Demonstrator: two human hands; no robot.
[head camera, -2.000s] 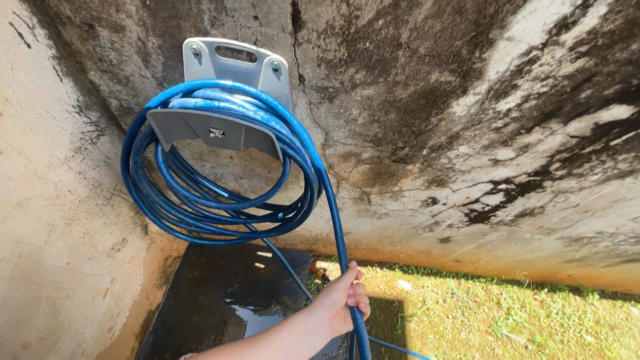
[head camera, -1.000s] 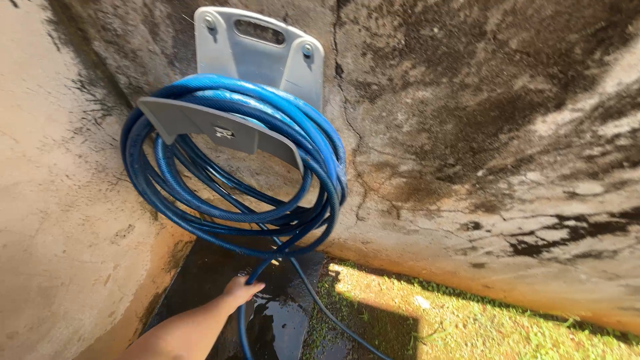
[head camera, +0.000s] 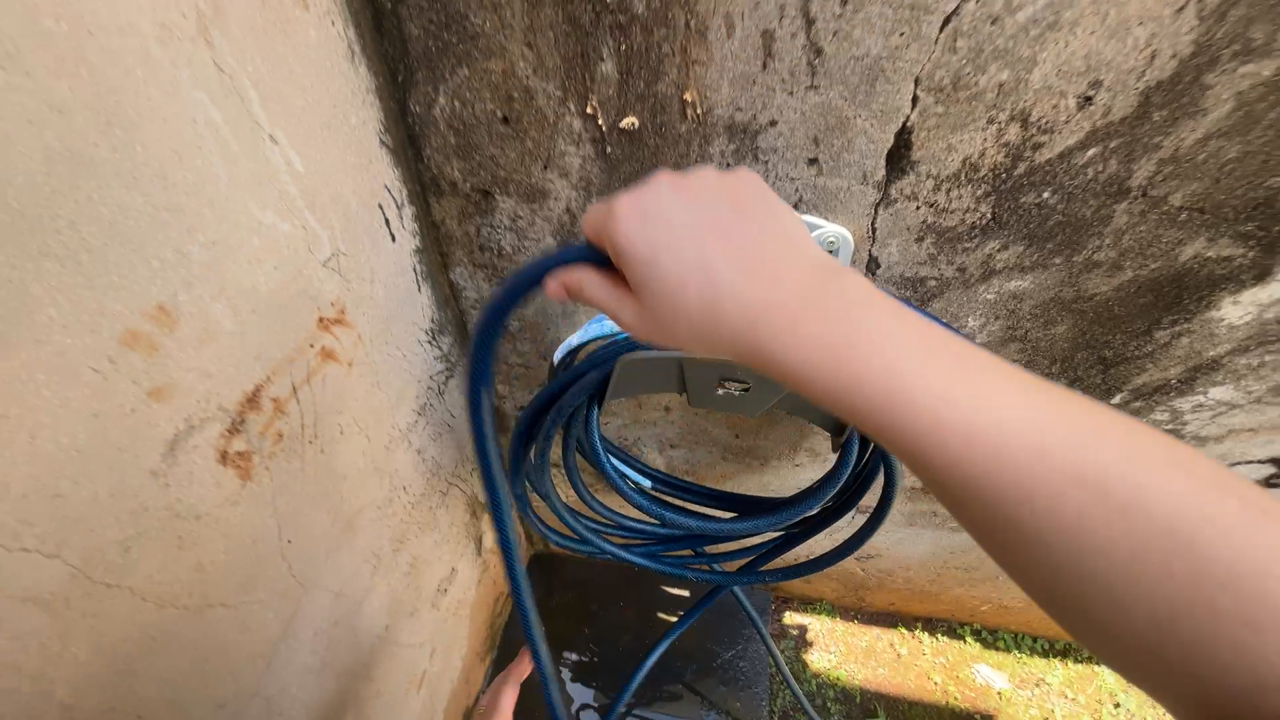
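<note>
A blue garden hose (head camera: 700, 520) hangs in several loops over a grey plastic hose hanger (head camera: 650, 376) fixed to the wall. My right hand (head camera: 700, 255) is closed around one length of the hose, above and in front of the hanger, and its forearm crosses from the right. From that grip the hose arcs left and drops down beside the coil. At the bottom edge, only part of my left hand (head camera: 505, 690) shows, right beside this hanging length; whether it grips the hose is hidden. The upper part of the hanger is mostly covered by my right hand.
A stained, cracked concrete wall (head camera: 1000, 180) stands behind the hanger and meets a pale wall (head camera: 200, 560) on the left. Beneath the coil lies a dark, wet slab (head camera: 640, 620), with sunlit grass (head camera: 1010, 665) to its right. Another thin hose length (head camera: 765, 640) runs down over the slab.
My right hand has come into view, holding a hose length up at the hanger. My left hand, earlier on the hose below the coil, is now mostly out of frame. The view has shifted left.
</note>
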